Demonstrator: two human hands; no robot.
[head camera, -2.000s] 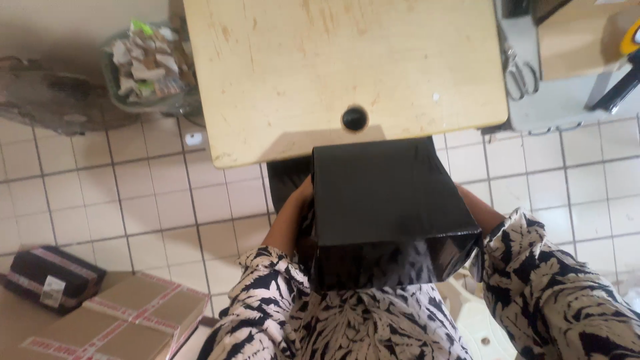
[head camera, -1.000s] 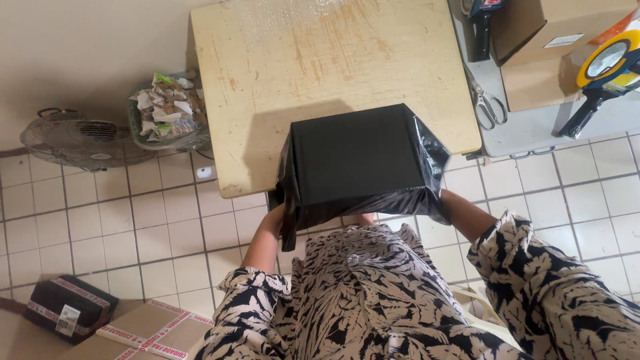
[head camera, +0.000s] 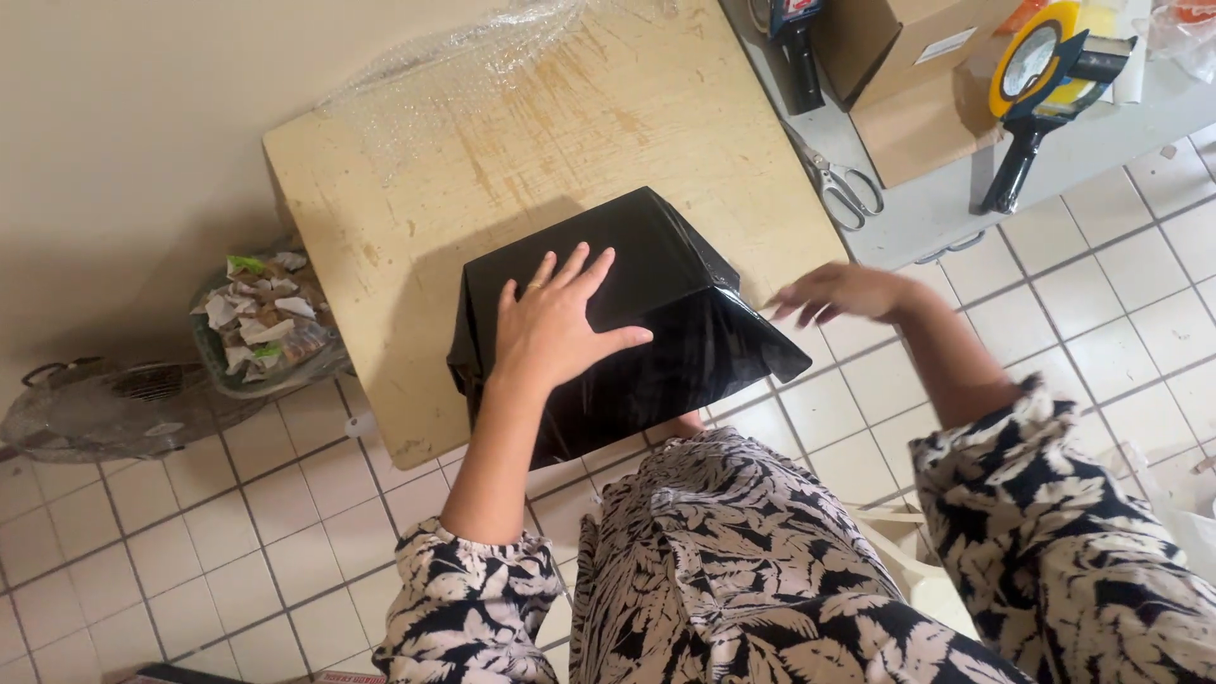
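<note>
A box wrapped in glossy black plastic (head camera: 617, 256) sits at the near edge of the wooden tabletop (head camera: 351, 237), its loose wrapping hanging over that edge. My left hand (head camera: 560, 318) lies spread on the upper face of the box, palm down, with a ring on one finger. Off the right side of the box, my right hand (head camera: 836, 293) is in the air, slightly blurred, fingers loosely bent and holding nothing. A pointed flap of the black plastic sticks out just below my right hand.
Metal scissors (head camera: 841, 190), a yellow tape dispenser (head camera: 1026, 95), another dispenser (head camera: 801, 57) and an open cardboard box (head camera: 912, 85) occupy the grey side table (head camera: 950, 214). Bubble wrap (head camera: 456, 66) lies on the far tabletop. At left are a bin of paper scraps (head camera: 228, 370) and a covered fan (head camera: 114, 408).
Both hands were at the sides of the black box; now my left hand is on top and my right hand is off it. The box has turned somewhat. The view has shifted.
</note>
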